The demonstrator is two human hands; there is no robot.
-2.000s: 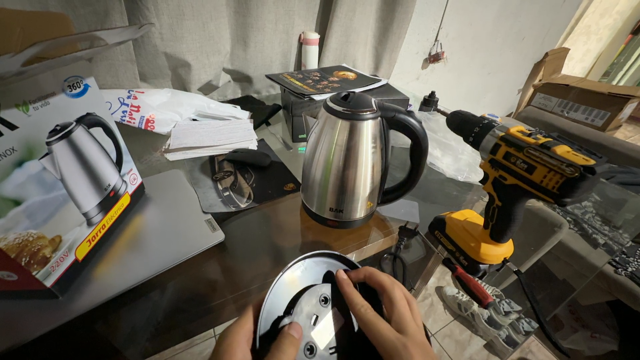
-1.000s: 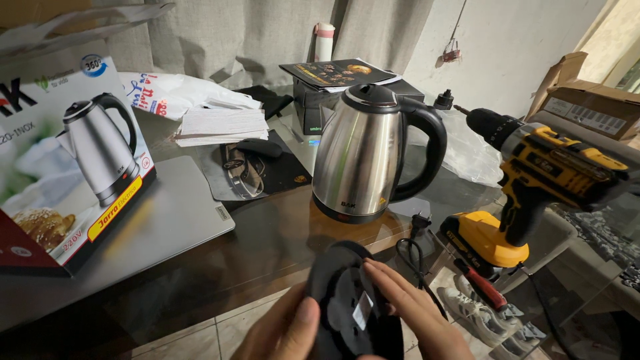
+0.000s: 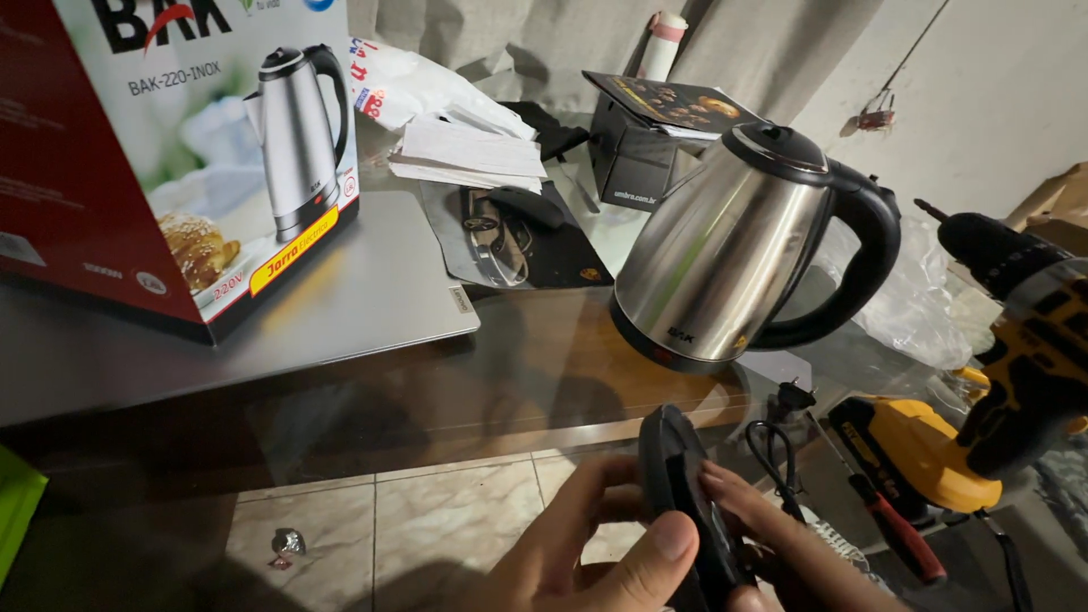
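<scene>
Both my hands hold a round black plastic kettle base (image 3: pixel 676 476), now seen nearly edge-on and tilted upright. My left hand (image 3: pixel 595 544) grips its left side, with the thumb across the near face. Against the right side are the fingers of my right hand (image 3: pixel 778 535), partly hidden behind the base. Just beyond stands a stainless steel electric kettle (image 3: pixel 705 246) with a black lid and handle. A black cord with a plug (image 3: pixel 795 398) lies to the right of the base. The underside of the base is mostly hidden.
A kettle box (image 3: pixel 255 170) stands on a closed laptop (image 3: pixel 382 272) at left. Behind are papers (image 3: pixel 467 153), a mouse (image 3: pixel 527 206) on a mouse pad (image 3: pixel 561 246) and a dark box (image 3: pixel 625 157). A yellow and black cordless drill (image 3: pixel 1020 365) and a red-handled screwdriver (image 3: pixel 897 527) are at right.
The base has been turned in my hands, from its flat face with screw holes showing to nearly edge-on. The view has shifted, bringing the kettle box and kettle closer.
</scene>
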